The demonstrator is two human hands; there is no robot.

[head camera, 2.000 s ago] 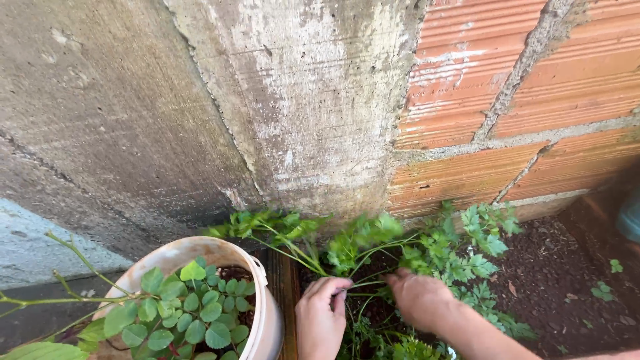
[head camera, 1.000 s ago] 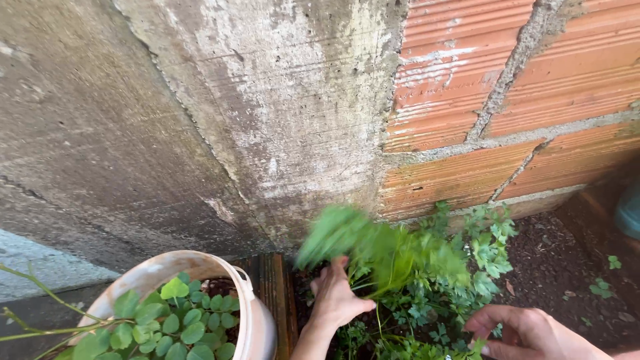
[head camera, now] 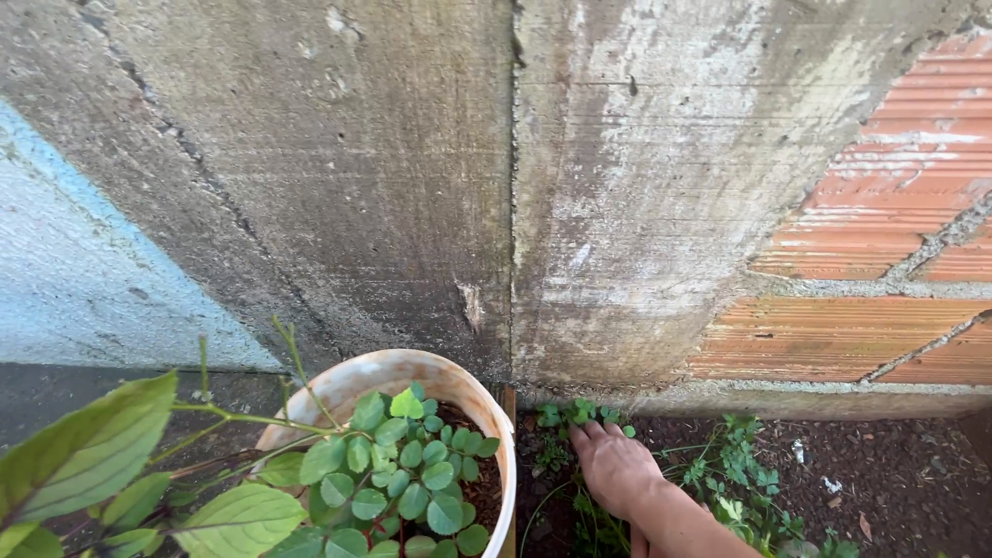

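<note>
My right hand (head camera: 616, 469) reaches in from the lower right, back up, with its fingertips among small green leaves (head camera: 585, 412) at the foot of the wall. Its grip is hidden by the leaves and the hand itself. Under the right wrist shows a strip of skin (head camera: 638, 542), perhaps part of my left arm; my left hand cannot be made out. Leafy green herb plants (head camera: 736, 465) grow in the dark soil to the right of the hand, and thin stems lie below it.
A stained white plastic bucket (head camera: 508, 465) with a round-leaved plant stands left of the bed, beside a wooden edging board (head camera: 509, 403). Large leaves (head camera: 93, 449) overhang the lower left. Behind rise a concrete wall (head camera: 387, 194) and hollow clay bricks (head camera: 852, 333).
The leafy bunch between the hands earlier is no longer there. My right hand is now near the wall beside the bucket, and my left hand has dropped out of clear sight. The view has shifted left.
</note>
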